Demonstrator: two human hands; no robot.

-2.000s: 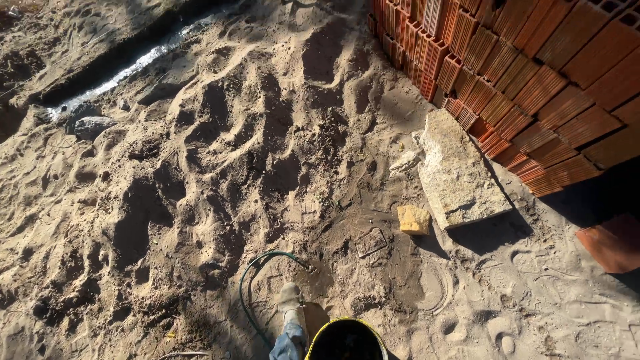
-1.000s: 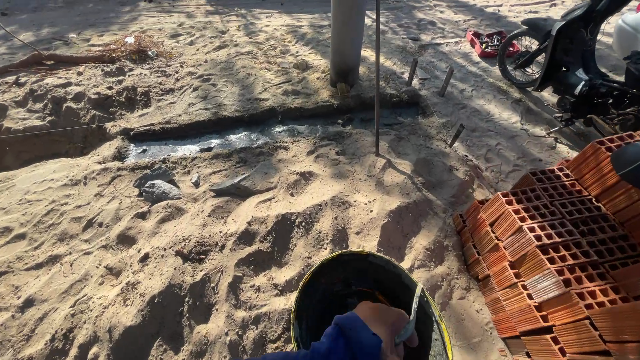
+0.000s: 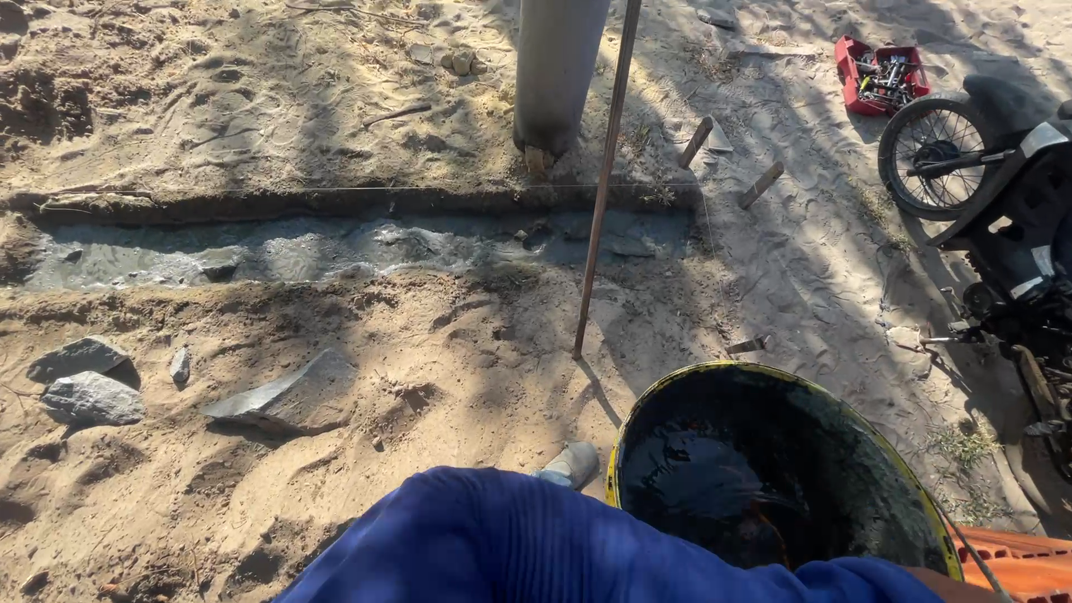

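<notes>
A blue sleeve (image 3: 536,536), which appears to be on my left arm, crosses the bottom of the head view. A sliver of my left hand (image 3: 950,584) shows at the lower right edge, beside the thin wire handle (image 3: 971,548) of a bucket; its fingers are cut off by the frame. The large dark bucket (image 3: 871,511) has a yellow rim, mortar-like residue on its inner wall and dark liquid (image 3: 695,469) inside. Just left of it shows a shoe (image 3: 574,465) on the sand. My right hand is out of view.
A trench (image 3: 335,247) holds wet grey mortar, with a string line above it. A thin upright rod (image 3: 603,176), a thick post (image 3: 557,75) and short stakes (image 3: 760,184) stand nearby. Stones (image 3: 289,394) lie left, a motorcycle (image 3: 1005,184) and red toolbox (image 3: 863,84) right, hollow bricks (image 3: 1017,561) lower right.
The view has swung from sand and bricks to the trench. One second ago my hand gripped the bucket's handle in the bottom middle; bucket and hand are now farther right in view.
</notes>
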